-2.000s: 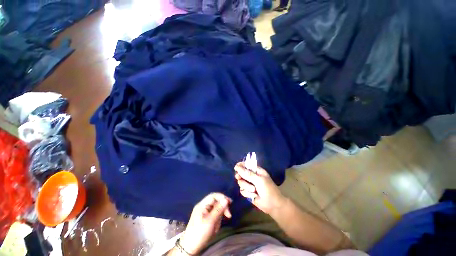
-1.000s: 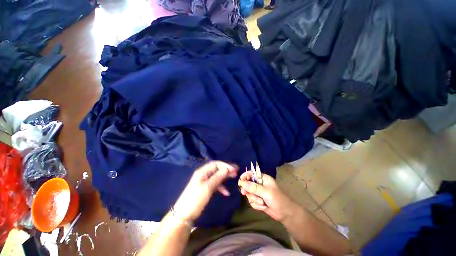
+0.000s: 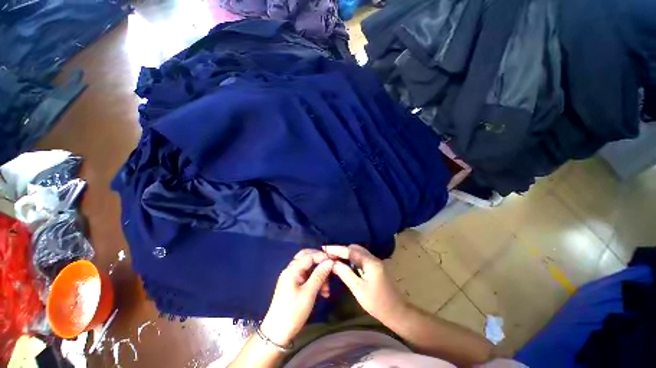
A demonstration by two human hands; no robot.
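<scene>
A navy garment (image 3: 244,136) lies heaped in front of me, with shinier dark lining (image 3: 223,205) in its folds and a small round button (image 3: 160,252) on its left part. My left hand (image 3: 296,287) and my right hand (image 3: 363,280) meet at the fingertips over the near edge of the garment. The fingers of both hands are pinched together. Whatever is between the fingertips is too small to make out. The metal snips are not visible now.
An orange bowl (image 3: 72,300) stands at the left, with white thread scraps (image 3: 124,348) beside it. Behind it are a red plastic bag (image 3: 16,273) and clear and dark packets (image 3: 61,241). Black garments (image 3: 496,93) are piled at the upper right. A blue garment (image 3: 590,316) lies lower right.
My hands have come together at the fingertips. The pointed metal snips seen in my right hand earlier no longer show. The view has shifted slightly. A white scrap on the floor shows more fully.
</scene>
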